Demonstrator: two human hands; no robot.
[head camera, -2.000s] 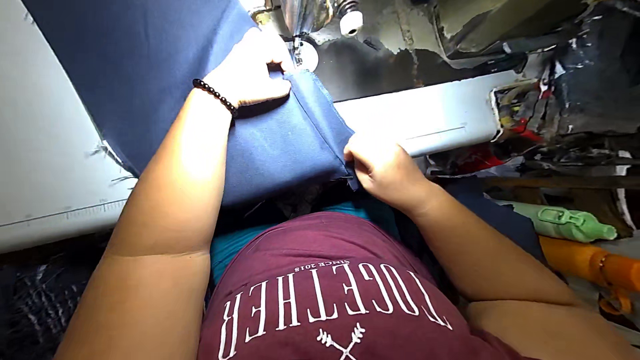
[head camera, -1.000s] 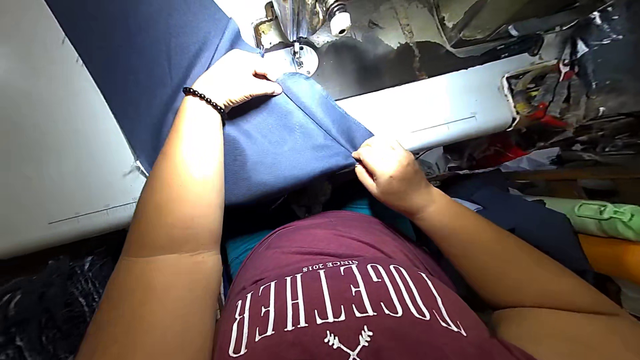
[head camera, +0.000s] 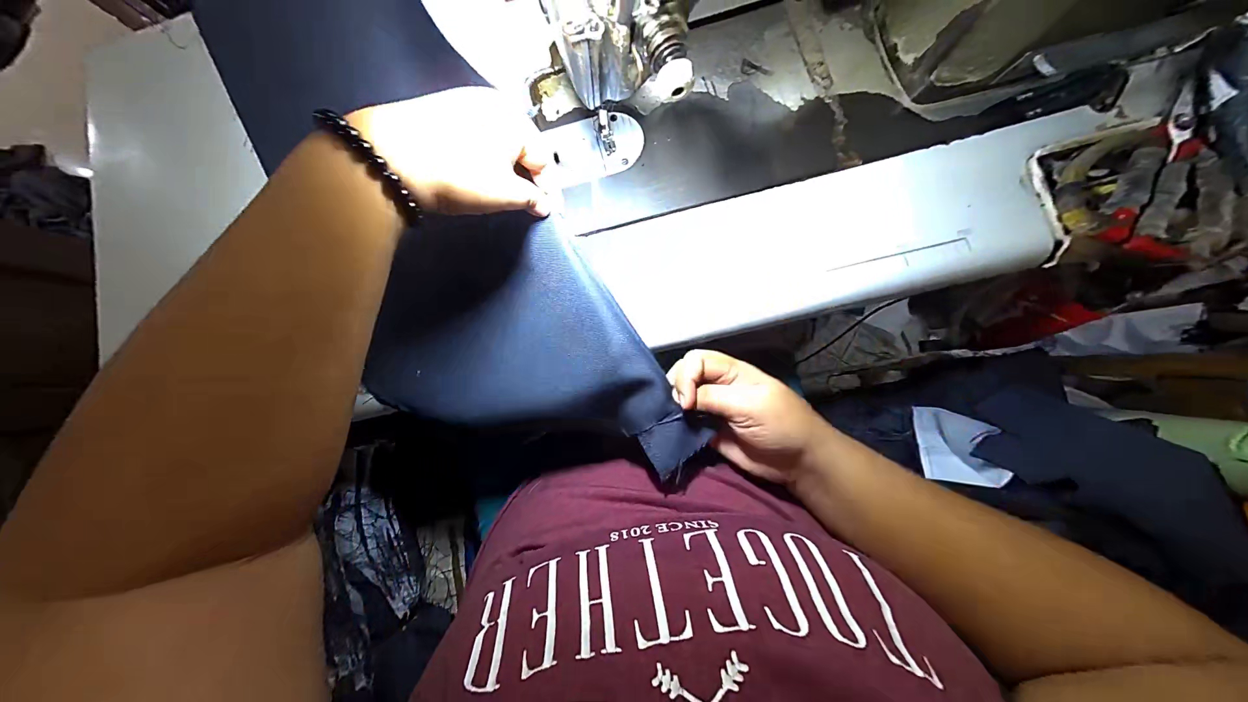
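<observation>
Dark navy fabric (head camera: 497, 312) lies over the white sewing table (head camera: 780, 244), and its near end hangs over the front edge. My left hand (head camera: 448, 151), with a black beaded bracelet at the wrist, pinches the fabric's right edge just left of the presser foot (head camera: 606, 132). Down by the table's front edge, my right hand (head camera: 746, 409) grips the same edge of the fabric near a frayed corner. The sewing machine's head (head camera: 614, 49) stands above the metal needle plate (head camera: 624, 146). No fabric shows under the presser foot.
An opening in the table at the right holds tools and red items (head camera: 1136, 205). Navy cloth pieces (head camera: 1111, 448) and a white scrap (head camera: 960, 448) lie at the lower right, near a green roll (head camera: 1189, 434). Patterned dark cloth (head camera: 375, 546) is below the table.
The fabric's edge has come away from the presser foot and now lies to its left. My right hand has moved nearer my body, and a frayed corner shows below it. The view has shifted.
</observation>
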